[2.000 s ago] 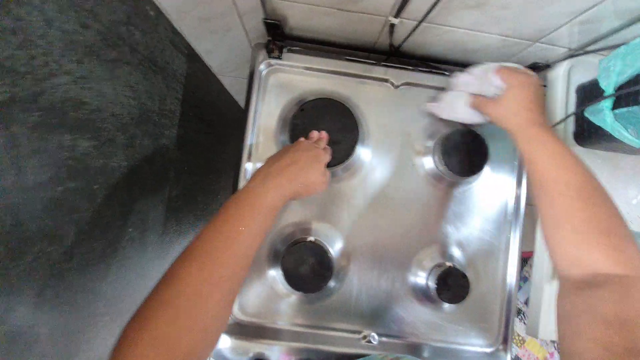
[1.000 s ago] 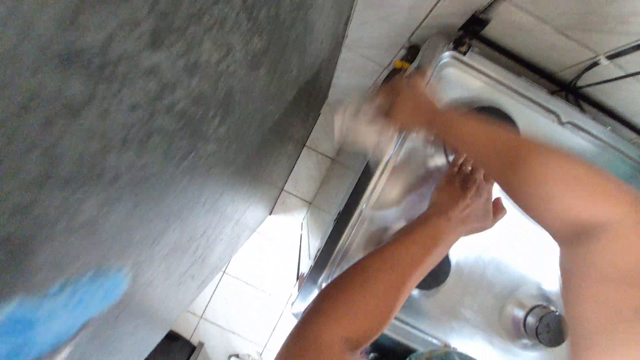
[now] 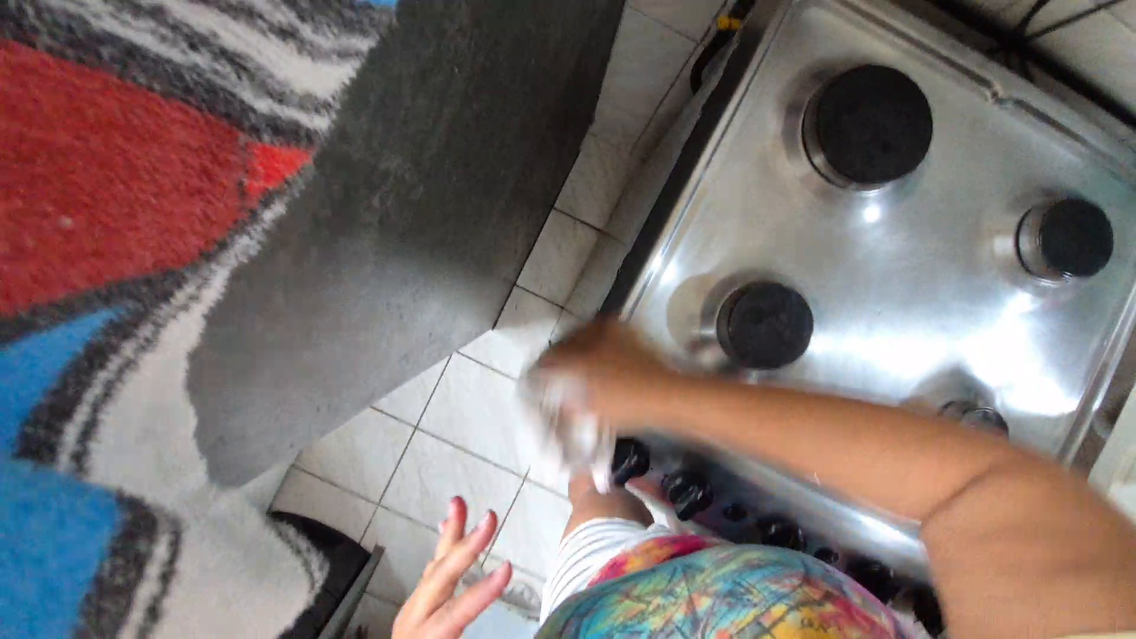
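My right hand (image 3: pixel 612 368), blurred by motion, grips a crumpled white cloth (image 3: pixel 577 435) at the front left corner of the stainless steel gas cooktop (image 3: pixel 905 293). The cloth hangs below the fingers, beside the stove's edge. My right forearm crosses over the front of the cooktop and partly covers a small burner (image 3: pixel 976 415). Black caps sit on the large burner (image 3: pixel 870 124), the middle burner (image 3: pixel 765 325) and the right burner (image 3: pixel 1074 238). Low in the view, my left hand (image 3: pixel 457 572) is held over the floor with fingers spread and nothing in it.
Black knobs (image 3: pixel 688 493) line the stove's front, close to my patterned clothing (image 3: pixel 737 595). A dark grey surface (image 3: pixel 373 266) with a red, blue and white textile (image 3: pixel 115 186) stands at the left. White floor tiles (image 3: pixel 470 408) show between it and the stove.
My right hand has moved with the cloth from the cooktop's back right, past its left side, to the front left corner. My left hand has come off the cooktop. The view has swung left.
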